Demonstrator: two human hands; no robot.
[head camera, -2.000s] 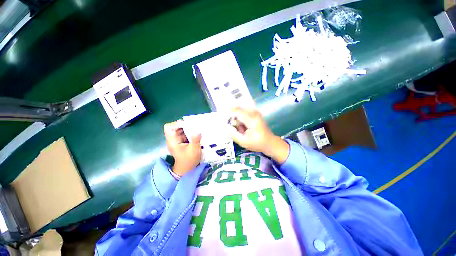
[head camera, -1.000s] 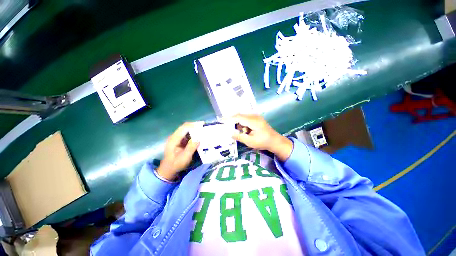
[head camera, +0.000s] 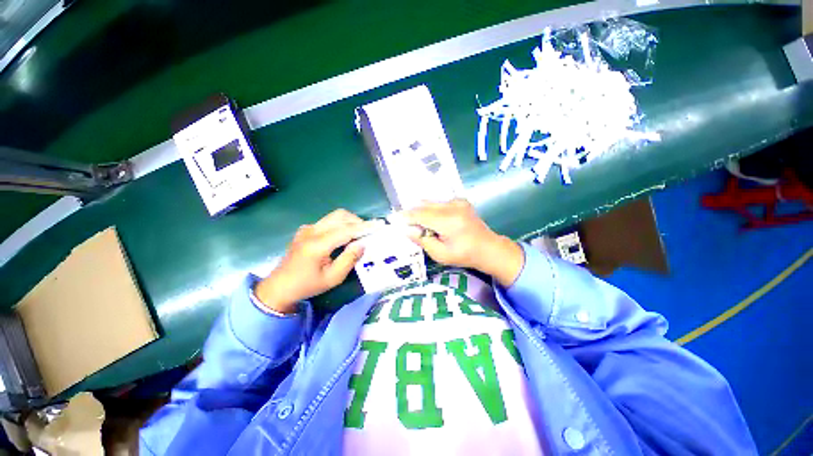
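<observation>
A small white retail box (head camera: 389, 258) with dark printed marks is held upright at my chest. My left hand (head camera: 316, 258) holds its left side, with fingertips at the top end. My right hand (head camera: 463, 240) holds its right side, with fingertips at the same top end. The fingers hide much of that end, so I cannot tell whether a flap or strip is there. A stack of white boxes (head camera: 413, 147) lies just beyond my hands. Another box stack (head camera: 220, 160) with a black square picture lies left of centre. A tangled heap of white strips (head camera: 570, 111) lies on the right.
A clear plastic bag (head camera: 628, 40) lies behind the strips. A brown cardboard sheet (head camera: 87, 312) lies far left. A metal rail (head camera: 357, 86) runs along the green belt. An open brown carton (head camera: 628, 236) with a small printed box (head camera: 570, 248) is below the belt edge at right.
The box top, open to view with a pale edge earlier, is now covered by my fingertips. My left hand has moved up and over the box's top end. The stacks and strip heap have not moved.
</observation>
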